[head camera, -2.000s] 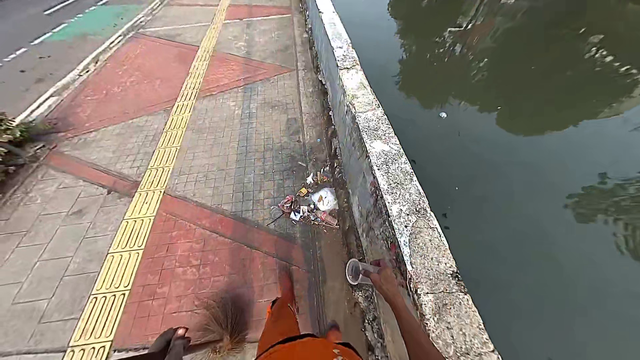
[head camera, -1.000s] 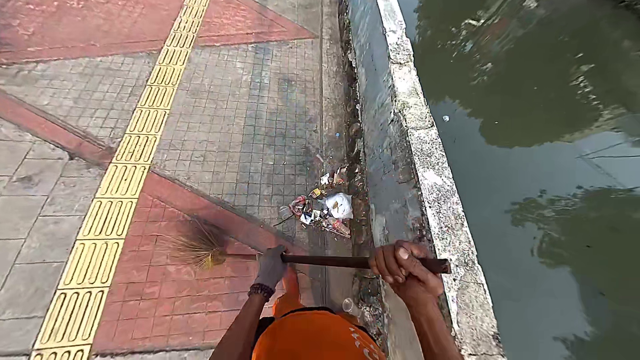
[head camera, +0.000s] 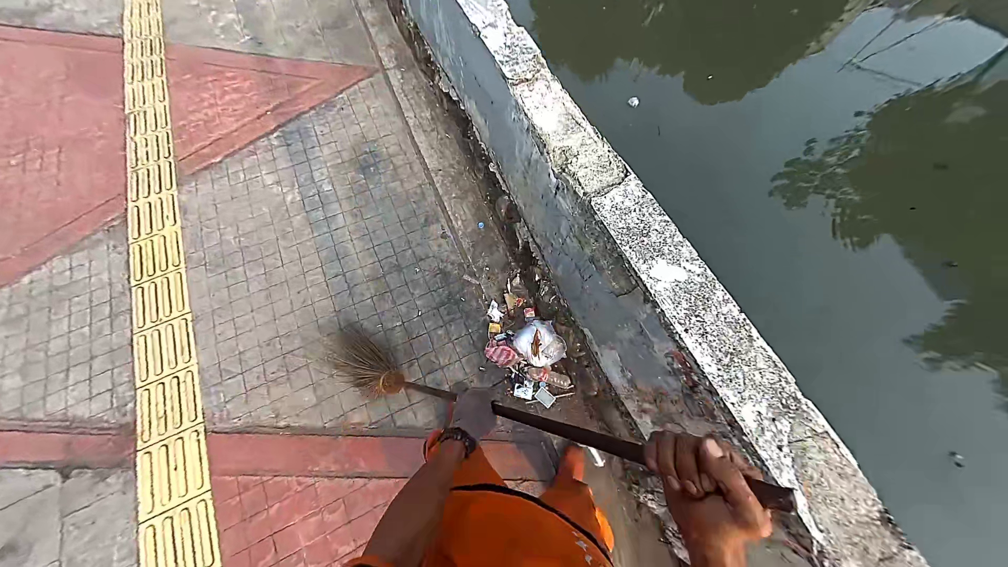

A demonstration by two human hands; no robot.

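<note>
A stick broom with a long dark wooden handle (head camera: 575,431) slants across the lower view. Its bristle head (head camera: 362,364) spreads over the grey paving on the left. My left hand (head camera: 475,413), in a grey glove with a dark band at the wrist, grips the handle near the bristles. Bare, my right hand (head camera: 705,480) is closed round the handle close to its far end, beside the low wall. Just ahead of my left hand lies a litter pile with a clear plastic bag (head camera: 540,343), a crushed plastic bottle (head camera: 550,378), wrappers and small boxes.
A low concrete wall (head camera: 677,276) runs diagonally along the right, with dark canal water (head camera: 787,260) beyond it. Dirt lines the wall's foot. Yellow tactile paving (head camera: 164,339) crosses red and grey paving on the left. My orange-clothed legs show below.
Two seconds ago my right hand held a clear plastic cup; now it grips the broom handle along with my left. Since one second ago, the bristles have moved from red paving onto grey paving.
</note>
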